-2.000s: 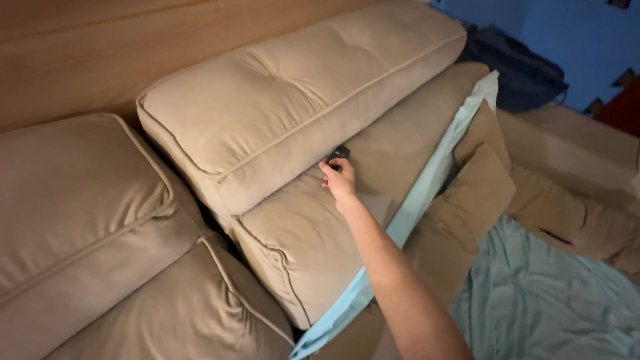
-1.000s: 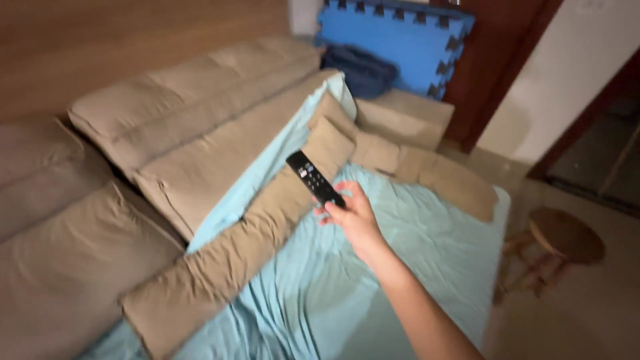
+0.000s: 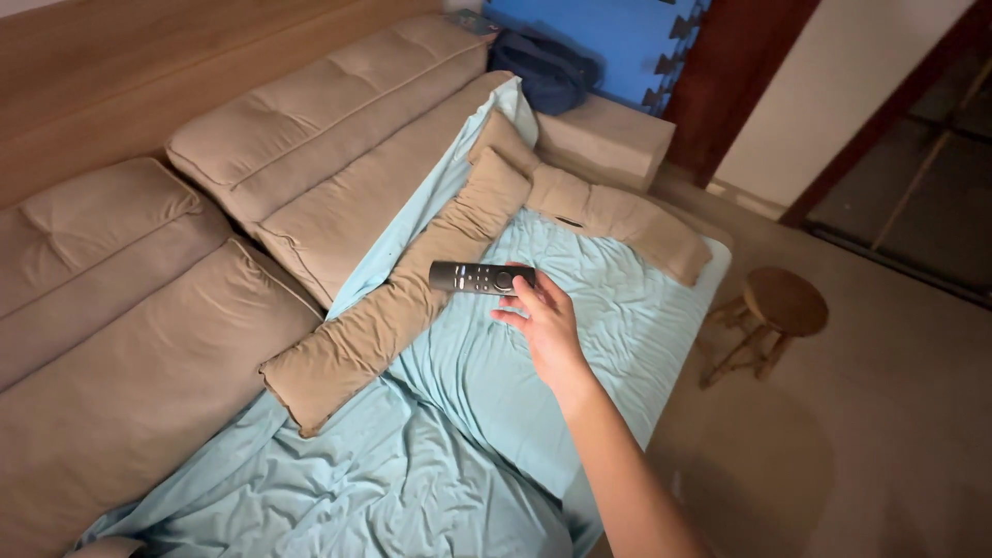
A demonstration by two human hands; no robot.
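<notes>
My right hand (image 3: 545, 329) grips a black remote control (image 3: 482, 278) by its right end, thumb over the round navigation pad, with the button side facing me. The remote is held above the sofa seat. Behind it a long beige cushion (image 3: 364, 341) lies diagonally on a light blue sheet (image 3: 480, 387) spread over the seat. A second beige cushion (image 3: 620, 217) rests along the far side of the sheet. My left hand is not in view.
Beige sofa back cushions (image 3: 325, 101) line the left. A dark blue bag (image 3: 542, 70) sits on the sofa armrest (image 3: 608, 139), near blue foam mats (image 3: 620, 46). On the floor at the right stands a round wooden stool (image 3: 787, 301).
Two seconds ago my right hand was at the crease below the back cushion, with a dark object at its fingers. Now it holds the remote over the seat. The view has shifted.
</notes>
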